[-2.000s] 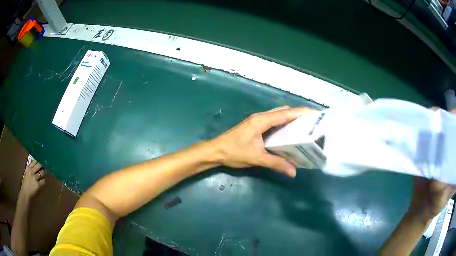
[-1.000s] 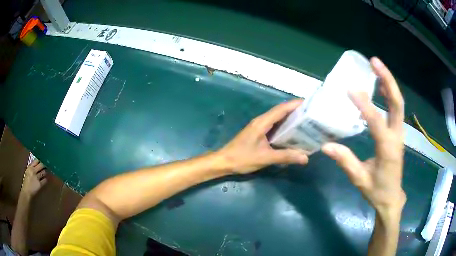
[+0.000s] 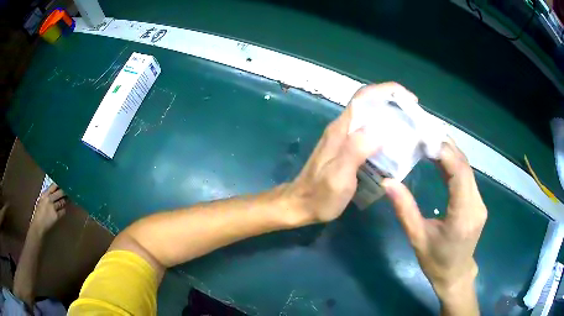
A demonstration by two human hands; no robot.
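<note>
A printed carton (image 3: 370, 190) is held up over the green bench, its open end turned up towards the white rail. A wrapped product in a crinkled white sleeve (image 3: 389, 137) sticks out of that end, mostly inside the carton. My left hand (image 3: 331, 163) grips the carton and the sleeve's left side. My right hand (image 3: 442, 207) has its thumb at the carton's near edge and its fingers on the sleeve's right side. The far side of the carton is hidden.
A closed white carton (image 3: 122, 105) lies on the bench at left. A white rail (image 3: 266, 63) crosses behind. A yellow strip (image 3: 540, 179) lies by it at right. A wrapped product (image 3: 544, 265) and a carton (image 3: 549, 293) lie at lower right. Another person's hand (image 3: 49, 208) is at lower left.
The wrapped product went from sticking far out to the right to mostly inside the carton. My left hand has moved up the carton onto the sleeve. My right hand's fingers have closed in on the sleeve.
</note>
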